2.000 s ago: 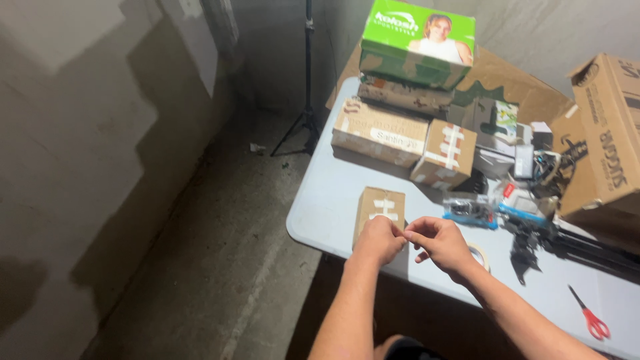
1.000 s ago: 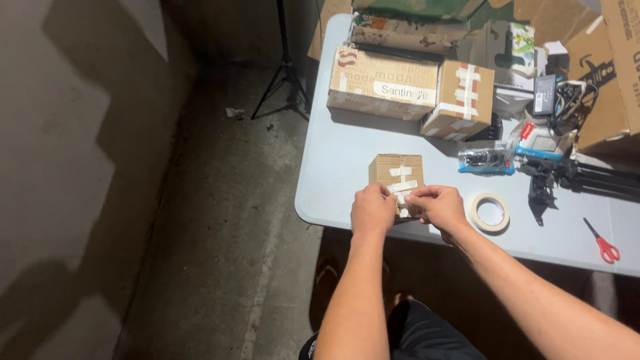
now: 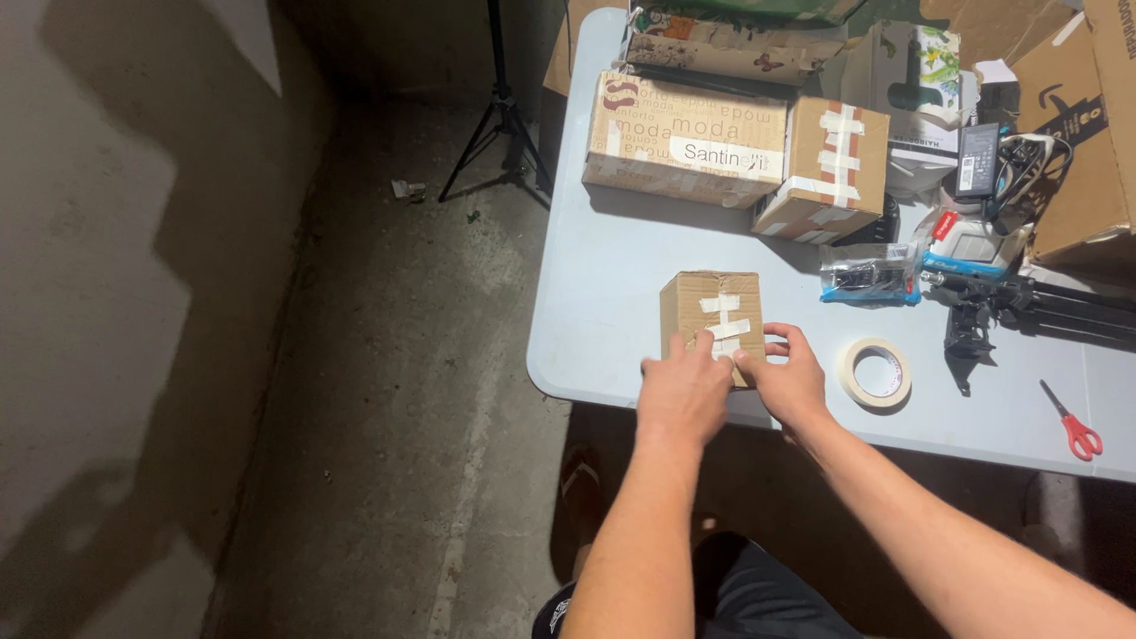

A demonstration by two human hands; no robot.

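A small cardboard box [image 3: 690,306] stands near the front left edge of the white table [image 3: 612,257], with crossed strips of masking tape [image 3: 729,329] on its face. My left hand [image 3: 685,386] lies over the box's lower left part, its fingertips on the cardboard beside the tape. My right hand [image 3: 788,377] is at the box's right side, thumb on the lower end of the tape and fingers along the side. Part of the box's near end is hidden by my hands. To the right of my right hand lies a roll of masking tape [image 3: 846,373].
Red-handled scissors [image 3: 1080,437] lie at the right. Behind are a printed shoe box [image 3: 683,133], a taped cardboard box [image 3: 812,146], a bagged item [image 3: 870,271], a charger [image 3: 977,160] and a black tripod [image 3: 1047,306]. Another tripod [image 3: 503,102] stands on the floor.
My hands were close together over the tape at the box's near end; now they are apart, the left on the box's left part and the right at its right side. The view has shifted.
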